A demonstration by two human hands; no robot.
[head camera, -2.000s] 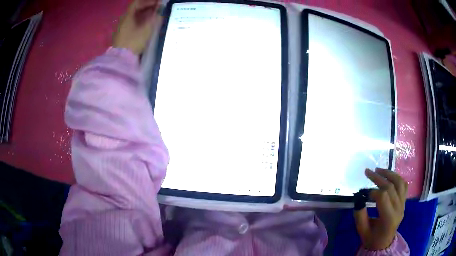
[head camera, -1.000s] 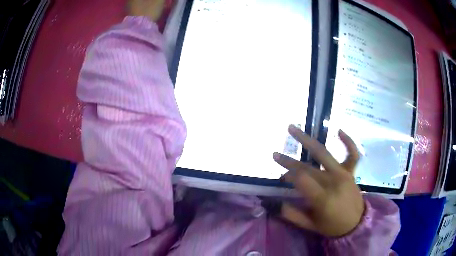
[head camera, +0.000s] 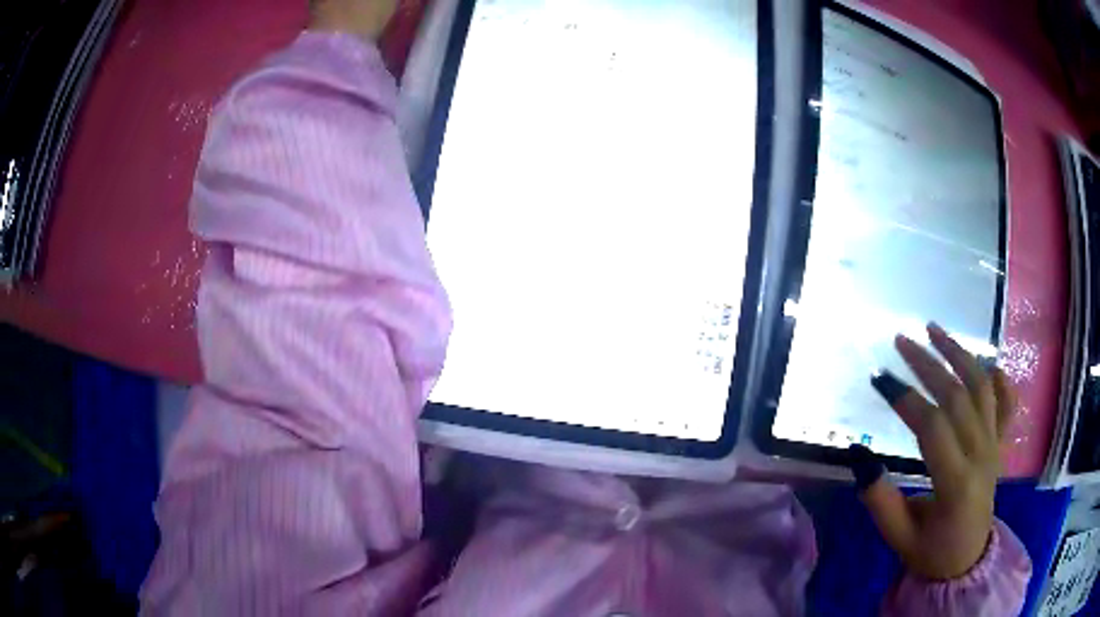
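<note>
A large lit tablet [head camera: 591, 229] with a white screen and black border lies in front of me, its upper edge cut off by the picture. A second lit tablet [head camera: 893, 241] lies close to its right. White foam sleeve rims [head camera: 579, 453] show under both. My right hand [head camera: 947, 440] is over the lower right part of the right tablet, fingers spread and holding nothing, with black finger cots on the thumb and index finger. My left hand [head camera: 354, 15] is at the top edge beside the left tablet, mostly cut off, so its fingers are hidden.
Stacked tablets stand at the left edge [head camera: 60, 133] and right edge [head camera: 1082, 313] of the pink-red bench [head camera: 133, 241]. A blue crate [head camera: 844, 542] is below the bench edge at the lower right, near a white sign [head camera: 1071, 576]. More blue shows at the lower left.
My right hand has moved from the left tablet's lower right corner to the right tablet. The view has shifted, so both tablets sit further right than at first.
</note>
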